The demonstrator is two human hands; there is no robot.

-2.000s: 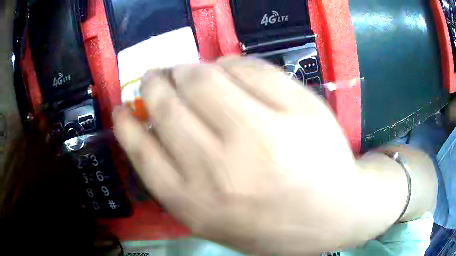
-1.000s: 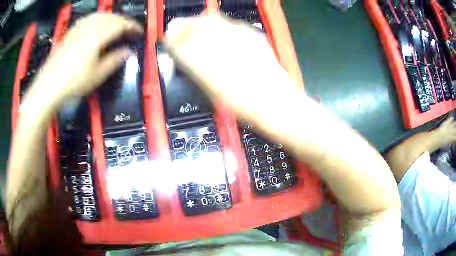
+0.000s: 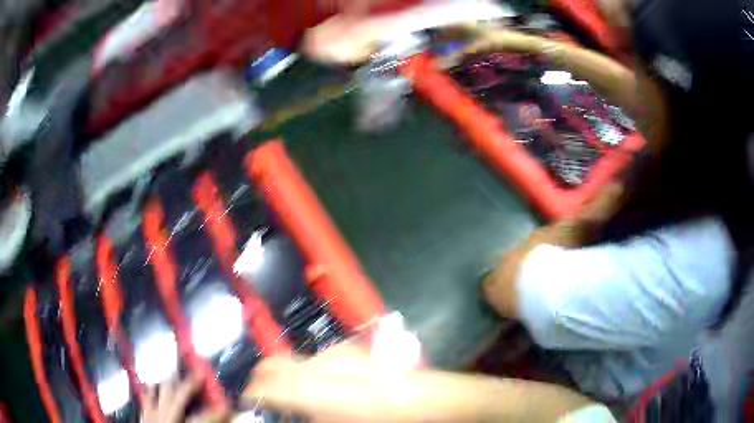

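The frame is badly blurred. The red tray [image 3: 318, 231] lies at the left with dark opened flip phones [image 3: 273, 264] in its slots. Bright glare lies over several of them. My left hand [image 3: 169, 402] shows only as fingers at the bottom edge, over the tray's front part. My right hand [image 3: 289, 382] is at the tray's front right, its forearm reaching in from the lower right. Blur hides what either hand holds or touches. No film or card can be made out.
A second red tray [image 3: 496, 153] with dark phones stands at the right, with a coworker's light blue sleeve [image 3: 620, 277] and hand beside it. The green mat [image 3: 397, 198] lies between the trays. A small whitish object [image 3: 382, 103] and a pale grey stack [image 3: 169, 136] are farther back.
The view has swung to the right and tilted up, so the tray sits lower left. Both hands have moved from the phones' screen ends to the tray's front part.
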